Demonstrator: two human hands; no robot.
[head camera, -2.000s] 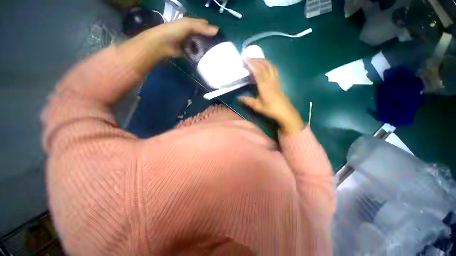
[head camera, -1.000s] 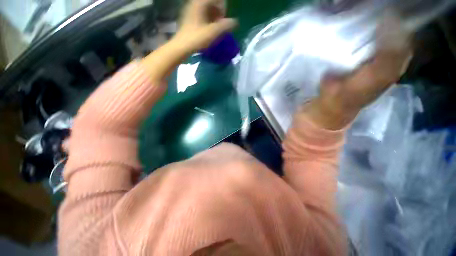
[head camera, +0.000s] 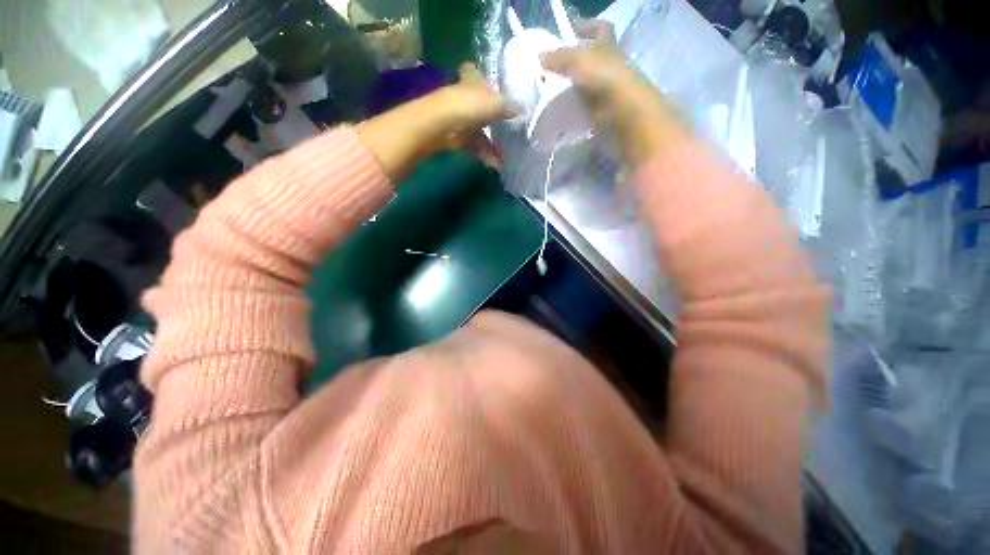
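A white security camera (head camera: 529, 67) with two antennas pointing up lies at the top centre, in or against a clear air-column bag (head camera: 512, 163); glare hides the bag's mouth. Its thin white pigtail cable (head camera: 548, 206) hangs down past the bench edge. My left hand (head camera: 467, 114) is at the bag's left side, fingers closed on its edge. My right hand (head camera: 608, 87) is on the right, slightly blurred, with its fingertips gripping the camera's side.
Green mat (head camera: 467, 217) with a metal edge (head camera: 608, 276) lies below my hands. Waiting cameras with black balls (head camera: 119, 390) are at far left. A purple-blue cloth (head camera: 410, 87) is beside my left wrist. Clear bags (head camera: 847, 217) pile up at right. Paper scraps lie at upper left.
The view has swung right from the mat towards the bags. The hands have come together; the camera, earlier over the mat, is now at the bag that my right hand held up blurred.
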